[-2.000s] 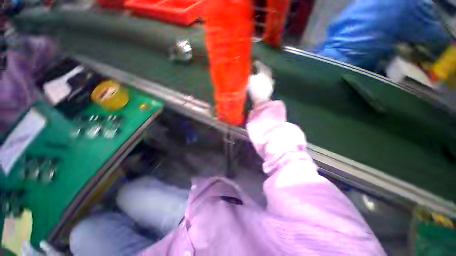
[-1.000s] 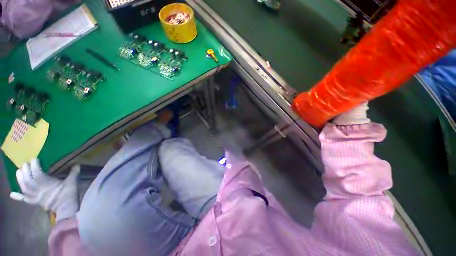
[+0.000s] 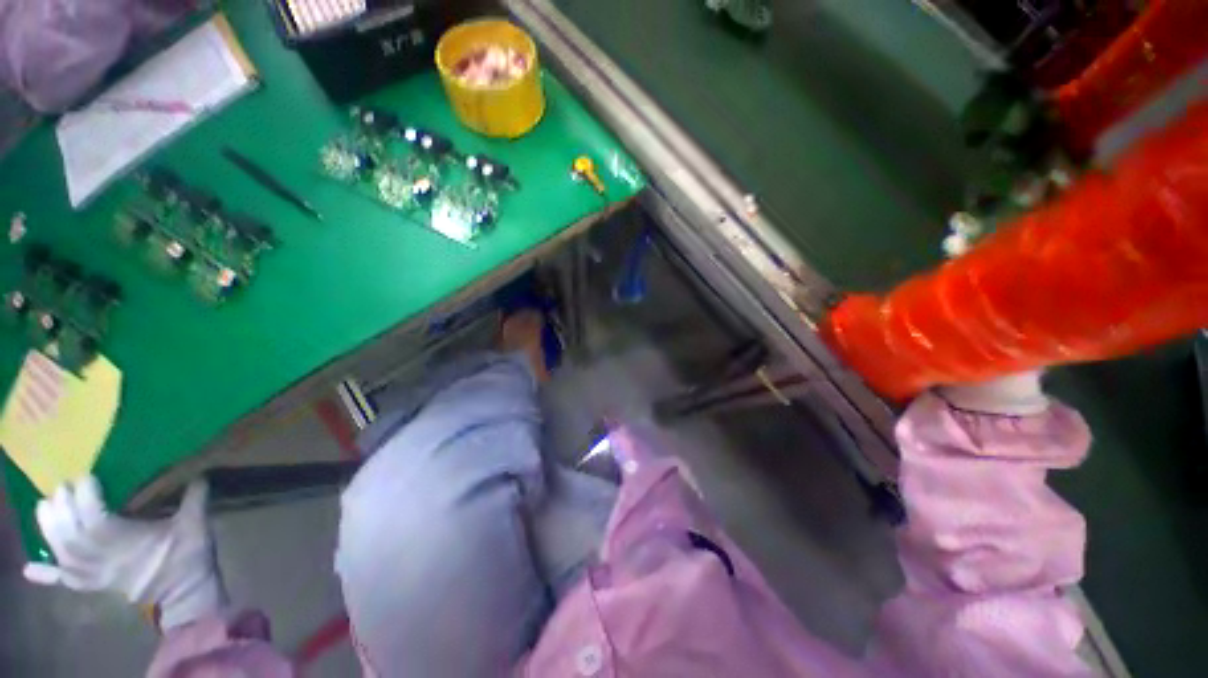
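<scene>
My left hand (image 3: 133, 550), in a white glove, is at the table's near left edge, just below a yellow label sheet (image 3: 69, 427); its fingers are apart and I see nothing in it. My right hand is mostly hidden behind the red-wrapped post; only its white glove cuff (image 3: 1000, 392) shows, so its hold cannot be told. Three green circuit boards lie on the mat: one near the yellow tub (image 3: 421, 179), one in the middle (image 3: 199, 239), one at the left (image 3: 60, 302). A blurred dark board-like thing (image 3: 1007, 172) shows over the conveyor beyond the post.
The green table (image 3: 311, 285) also holds a yellow tub (image 3: 490, 82), a black bin (image 3: 364, 50), a record sheet (image 3: 152, 113), a thin dark tool (image 3: 269, 182) and a small yellow-headed item (image 3: 587, 172). The red-wrapped post (image 3: 1047, 291) crosses over the conveyor (image 3: 742, 126). A person's sleeve is at top left.
The view has swung from the conveyor toward the table. My left hand has come fully into view. Since the last earlier frame, the blurred board-like thing shows lower and larger beyond the post.
</scene>
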